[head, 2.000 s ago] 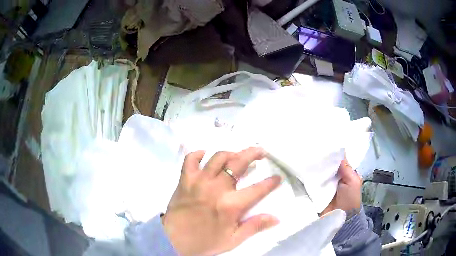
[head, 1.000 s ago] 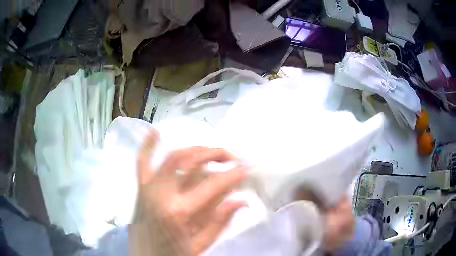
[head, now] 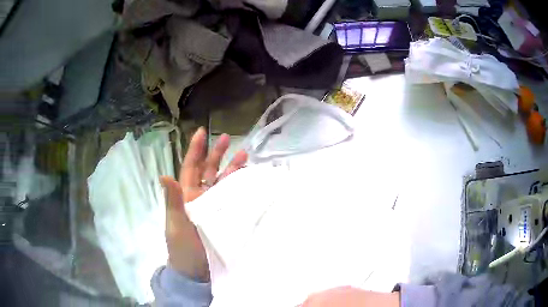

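Observation:
Bright white cloth pieces (head: 300, 228) lie in front of me, so overexposed that their layers and right edge are hard to tell from the table. My left hand (head: 195, 198) is raised at their left edge, fingers spread and thumb apart, with the cloth edge against or in front of the palm. My right hand (head: 354, 298) is low at the bottom edge over the white cloth; its fingers are cut off or hidden. A fanned stack of white pieces (head: 129, 210) lies left of my left hand. A narrow white strip (head: 270, 129) curves in a loop behind the work.
Brown-grey cloth (head: 198, 54) is heaped at the back. A lit smartphone (head: 372, 36) lies behind the white table (head: 390, 114). A tied white bundle (head: 462, 66) and two oranges (head: 531, 114) are at the back right. The sewing machine (head: 517, 222) is at the right edge.
My left hand has moved left and up off the cloth, its fingers now spread. My right hand has moved down to the bottom edge. The raised white pieces now look flatter. The view has shifted.

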